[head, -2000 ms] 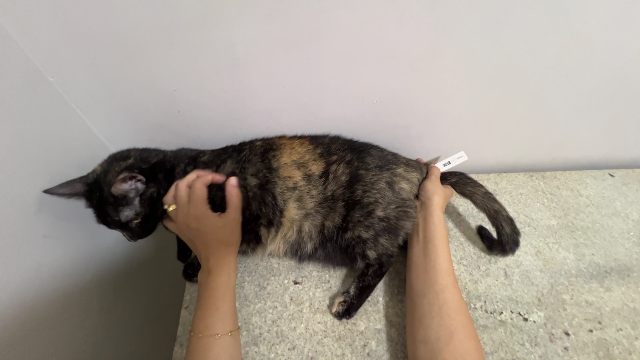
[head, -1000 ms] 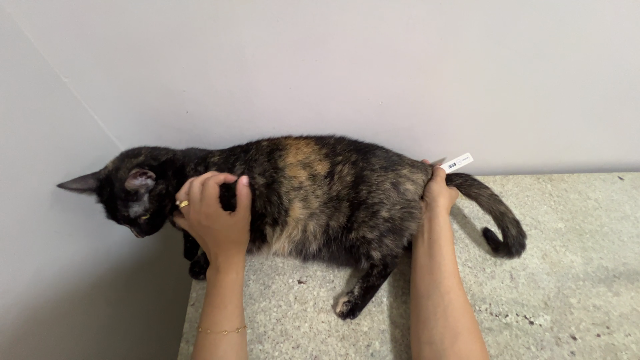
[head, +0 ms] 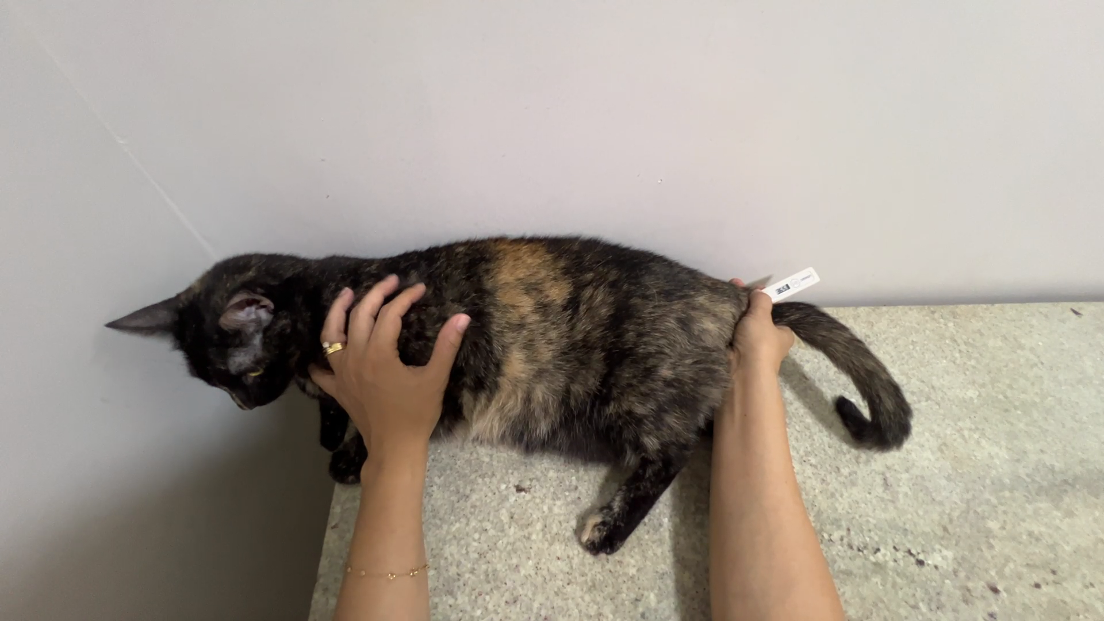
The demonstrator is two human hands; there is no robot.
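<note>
A tortoiseshell cat (head: 552, 345) stands on a speckled stone counter, its head to the left and lowered past the counter's edge. My left hand (head: 388, 362), with a gold ring, lies with spread fingers on the cat's shoulder. At the tail base, my right hand (head: 759, 332) grips a white digital thermometer (head: 792, 285) with a small display; its tip is hidden behind the hand and the cat's rump. The tail (head: 862, 371) curves down to the right of my right hand.
The speckled stone counter (head: 966, 483) reaches to the right, and its left edge runs down below the cat's front paws. A pale wall (head: 604, 129) rises right behind the cat, meeting another wall at the left.
My left hand's fingers have spread apart on the cat's shoulder, where they were more curled before. My right hand stays at the tail base with the thermometer.
</note>
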